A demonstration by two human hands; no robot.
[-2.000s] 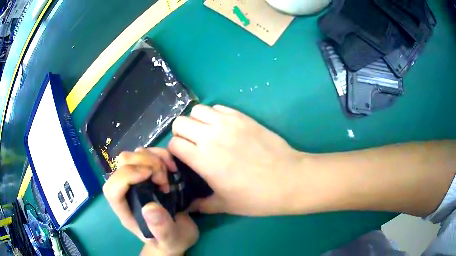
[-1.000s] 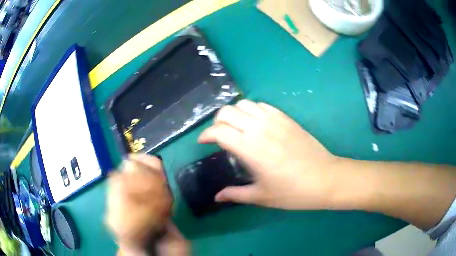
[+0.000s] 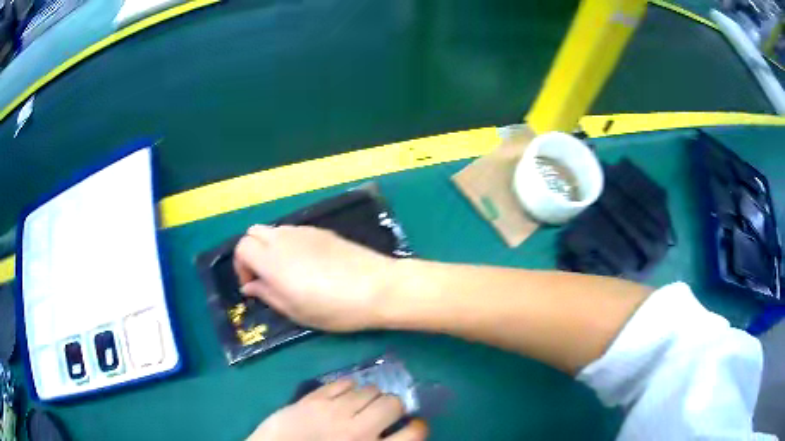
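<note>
My right hand is over the black tray, fingertips bent down close to the gold pins at the tray's left end. Whether a pin is between the fingertips cannot be told. My left hand, cut off by the bottom edge, holds a black plastic housing low on the green mat. The housing's pale shiny part shows past the fingers; its rest is hidden or blurred.
Left is a white blue-rimmed board. At the right, a white ring stands on cardboard, beside overlapping black housings. A blue-rimmed bin stands far right. A yellow post rises behind.
My right hand has left the housing and reached over the tray. My left hand has moved onto the housing. The black object it gripped earlier no longer shows. The view has swung up and right.
</note>
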